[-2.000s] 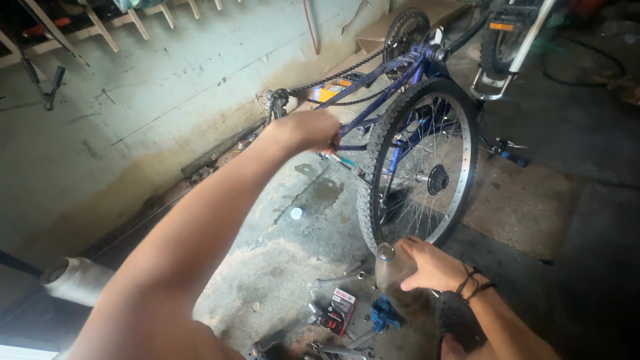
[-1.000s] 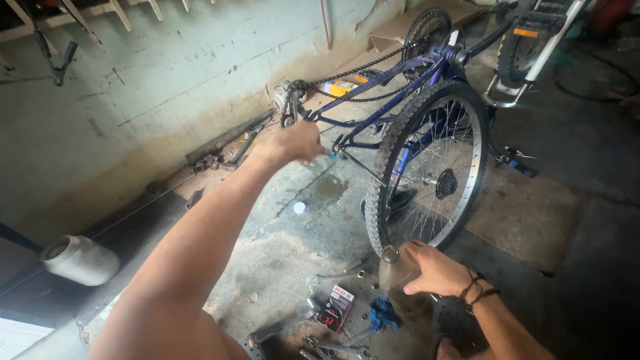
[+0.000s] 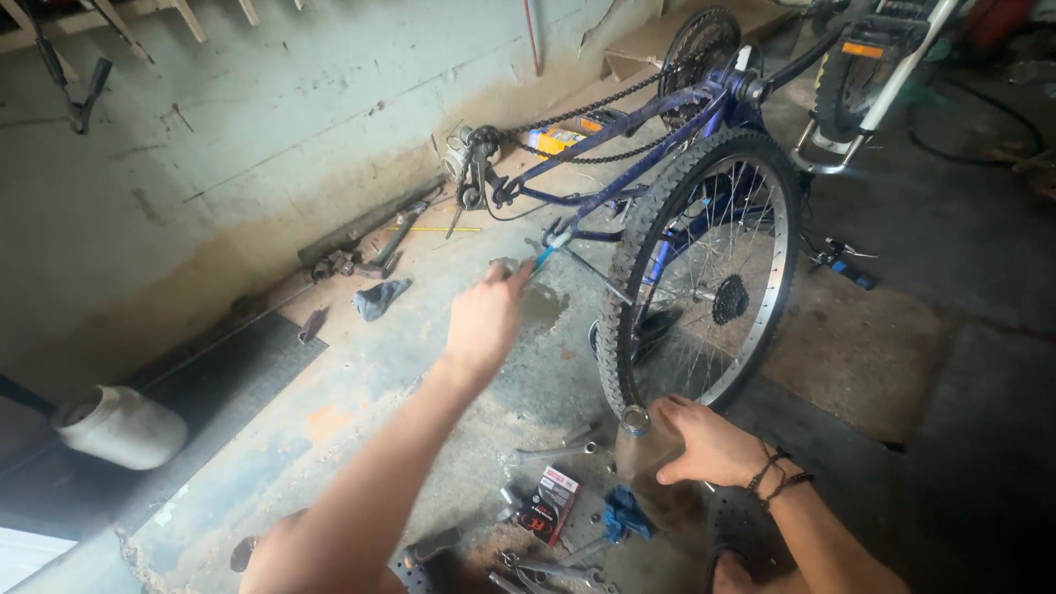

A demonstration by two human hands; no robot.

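Note:
My left hand (image 3: 487,318) grips a small brush (image 3: 546,256) with a blue handle. Its pale head meets the rear frame end of a blue bicycle frame (image 3: 615,194). Around a translucent bottle (image 3: 648,462) with brownish contents, just below the wheel, my right hand (image 3: 714,441) is closed; a dark bracelet is on that wrist. The bicycle wheel (image 3: 615,355), with a knobby tire and a cassette (image 3: 730,299), leans beside the frame. A chain (image 3: 594,103) runs from the chainrings to the rear derailleur (image 3: 474,177), which hangs at the frame's far side.
Wrenches (image 3: 561,451), a red and black box (image 3: 551,503) and a blue cloth (image 3: 625,513) lie on the floor near me. A hammer (image 3: 400,239) and a grey rag (image 3: 381,299) lie by the wall. A white container (image 3: 124,429) is at left; another wheel (image 3: 850,91) stands upper right.
My left hand, with the brush, has moved along the rear of the frame and is now lower, off the derailleur area it covered. My right hand stays on the bottle.

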